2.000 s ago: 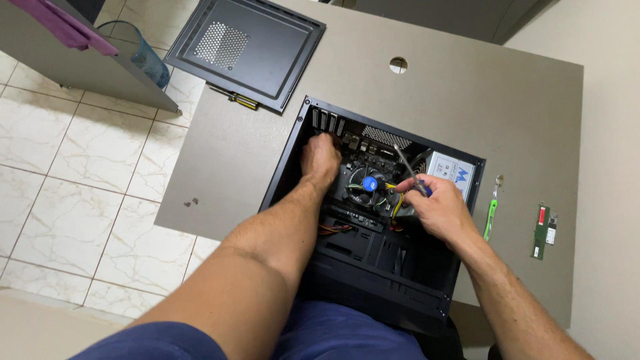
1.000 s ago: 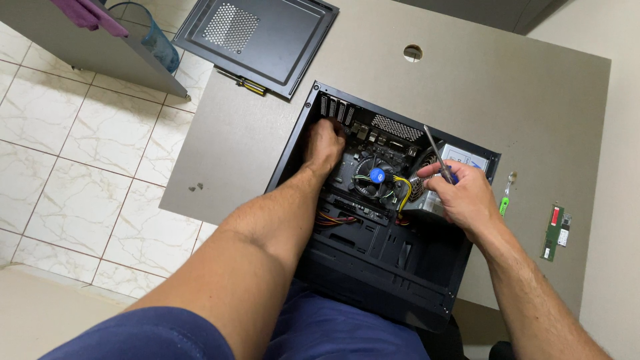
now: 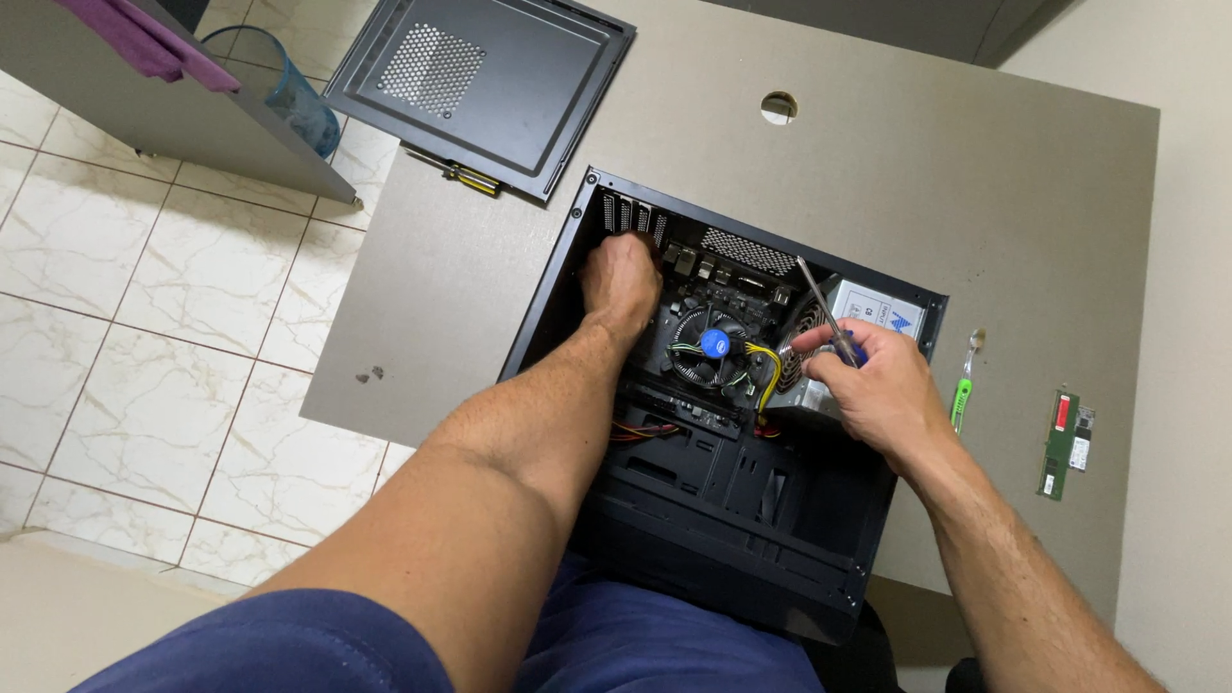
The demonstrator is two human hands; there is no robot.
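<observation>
An opened black computer case (image 3: 731, 587) lies on the table in front of me, with a motherboard and a round CPU cooler (image 3: 714, 344) with a blue hub inside. My left hand (image 3: 624, 284) reaches into the upper left of the case, beside the slotted rear covers (image 3: 626, 212); its fingertips are hidden, so what they touch cannot be told. My right hand (image 3: 871, 380) holds a screwdriver (image 3: 818, 294) over the silver power supply (image 3: 881, 303), its shaft slanting up and left. Yellow wires (image 3: 773, 371) run between the cooler and the power supply.
A black side panel (image 3: 500, 87) lies at the upper left, with a yellow-and-black screwdriver (image 3: 472, 179) by its edge. On the right are a green-handled brush (image 3: 962, 395), a green memory module (image 3: 1059, 443) and a small card (image 3: 1082, 443). The tabletop has a round hole (image 3: 779, 108).
My right hand has moved a little from over the cooler's side toward the power supply, still holding the screwdriver. My left hand stays in the case's upper left corner.
</observation>
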